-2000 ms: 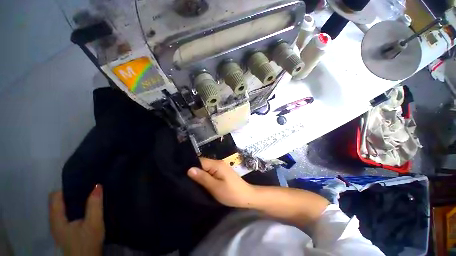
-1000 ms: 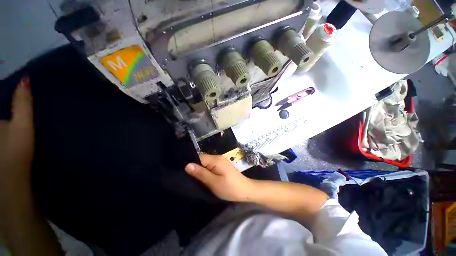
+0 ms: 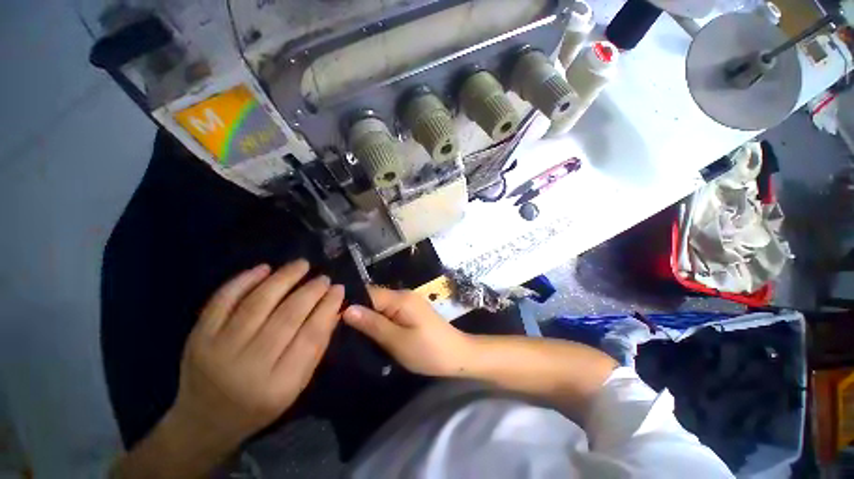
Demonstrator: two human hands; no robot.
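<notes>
A large black cloth (image 3: 150,281) lies under the head of the overlock machine (image 3: 375,84) and spreads left and towards me. My right hand (image 3: 412,327) pinches the cloth's right edge between thumb and fingers, just below the presser foot area. My left hand (image 3: 262,346) lies flat on the cloth with its fingers extended close together, the fingertips close to my right thumb. The needle area is mostly hidden by the machine head and the dark cloth.
Snips (image 3: 548,180) with a pink handle lie on the white table (image 3: 599,201), near white thread cones (image 3: 592,79). A grey disc (image 3: 744,70) is at the upper right. A red basket (image 3: 676,257) of pale cloth and a blue-lined bin (image 3: 796,374) stand at right.
My left hand has moved from the cloth's far left in to beside my right hand. The cloth's left part has shifted and drawn in. My right hand keeps its pinch, nearly in place.
</notes>
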